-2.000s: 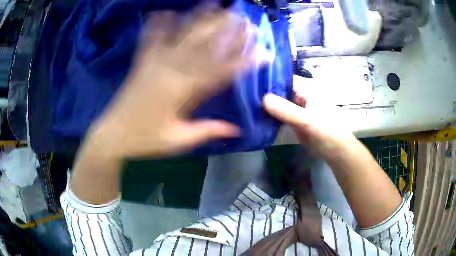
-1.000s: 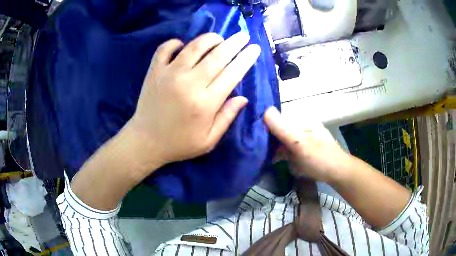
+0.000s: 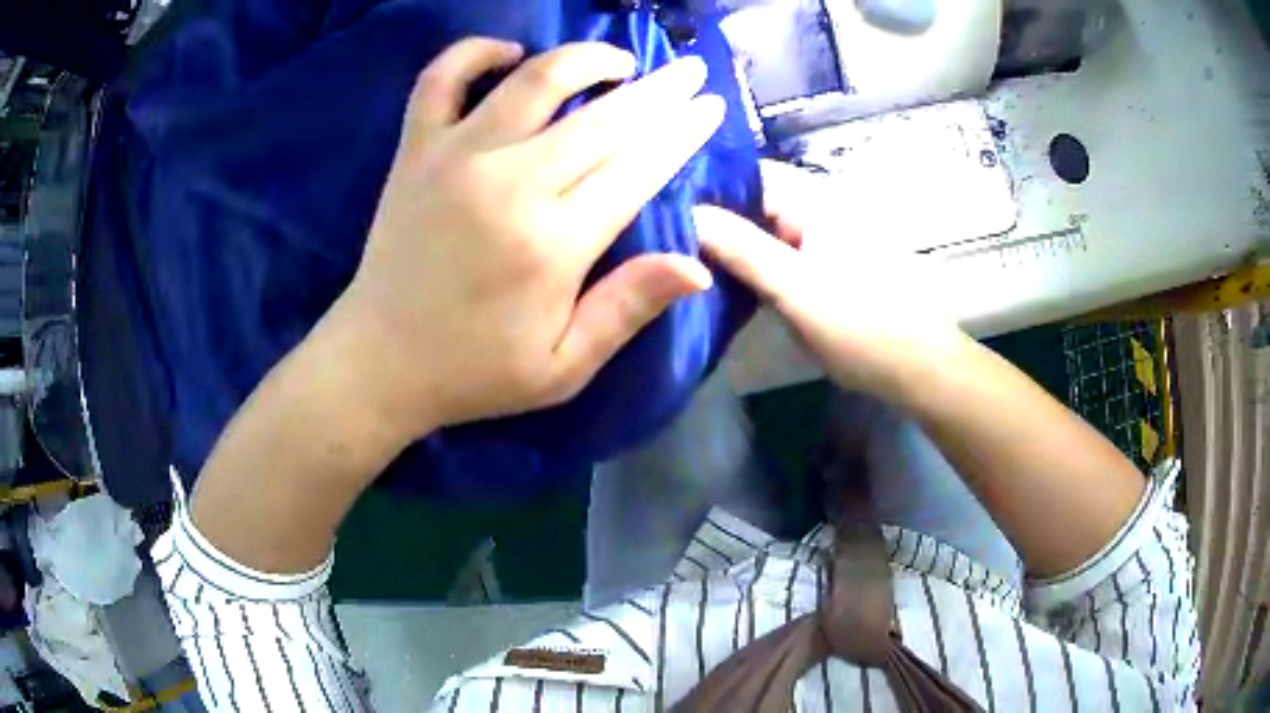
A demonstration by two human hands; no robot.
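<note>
The shiny blue cloth (image 3: 265,181) lies at the left and centre, up to the presser foot area (image 3: 666,20) of the overlock machine (image 3: 905,174) at the top. My left hand (image 3: 515,237) lies flat on top of the cloth, fingers spread towards the presser foot, holding nothing. My right hand (image 3: 822,286) is at the cloth's right edge, thumb on top and fingertips partly hidden, gripping the edge beside the metal plate.
The white machine bed with ruler marks (image 3: 1010,245) spreads to the right. A yellow frame edge (image 3: 1212,295) runs along its right front. Pale crumpled cloth (image 3: 84,557) is at the lower left. Brown ribbed material (image 3: 1226,488) is at the far right.
Since a second ago, my right hand has moved up along the cloth's edge, closer to the plate. My left hand has shifted slightly up, and the cloth's lower edge has risen.
</note>
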